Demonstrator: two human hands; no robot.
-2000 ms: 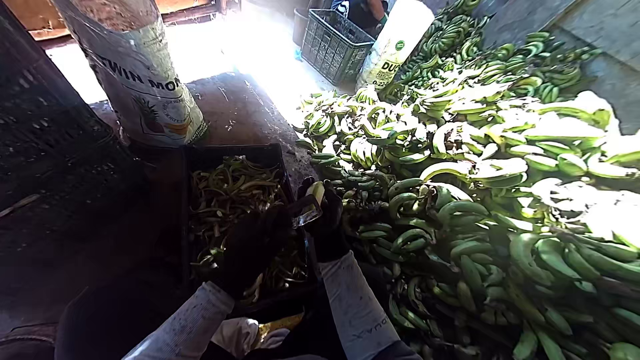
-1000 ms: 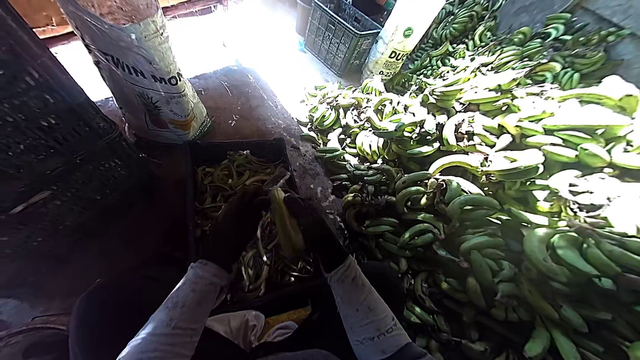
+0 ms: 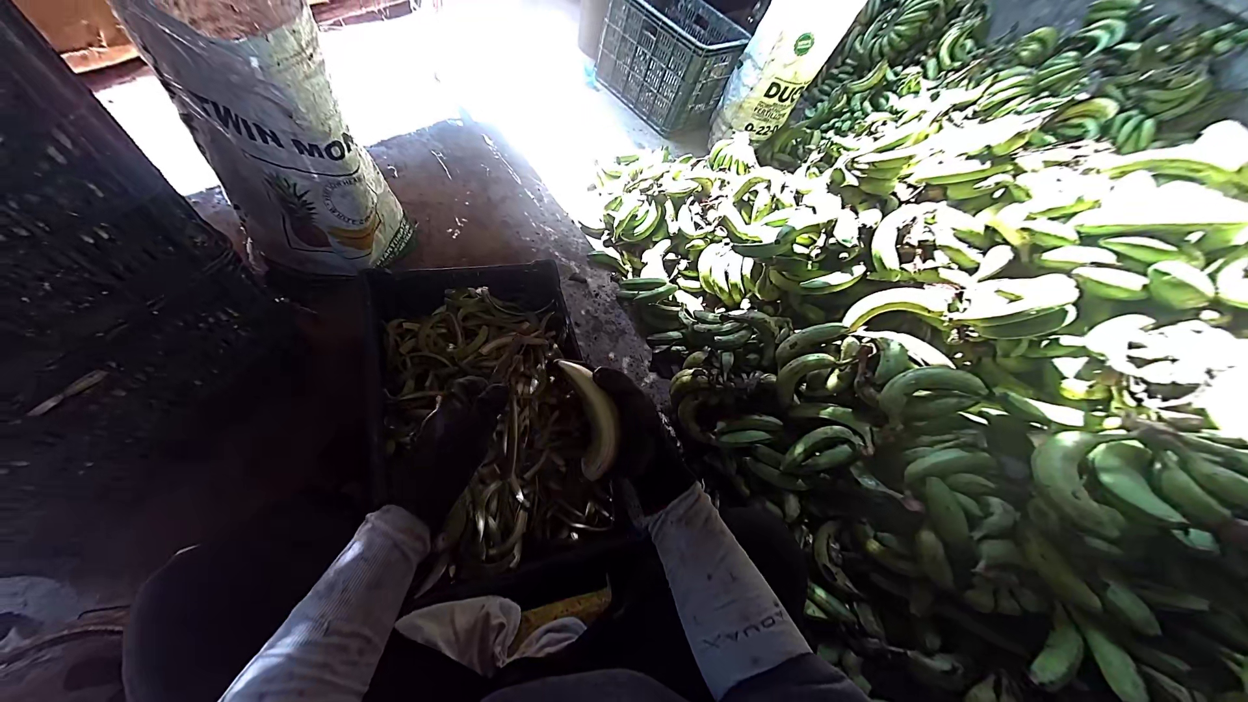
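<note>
A pale, peeled plantain or green banana (image 3: 594,417) lies curved against my right hand (image 3: 643,444), which wears a dark glove and grips it at the right side of a black plastic crate (image 3: 458,277). Strips of peel (image 3: 487,341) fill much of that crate. My left hand (image 3: 453,439), also in a dark glove, is over the crate's left part; shadow hides its fingers, so whether it holds anything does not show. Grey sleeves cover both forearms.
Green banana bunches (image 3: 936,390) are heaped across the right side. Behind the crate stands a printed sack (image 3: 292,166). A dark slatted crate (image 3: 127,273) rises at left. Farther back are a green plastic crate (image 3: 663,63) and another sack (image 3: 775,78). Cloth (image 3: 468,629) lies near my lap.
Two seconds ago my hands were close together around a partly pale fruit; they are now apart. The pale fruit shows at my right hand, over the crate's right side.
</note>
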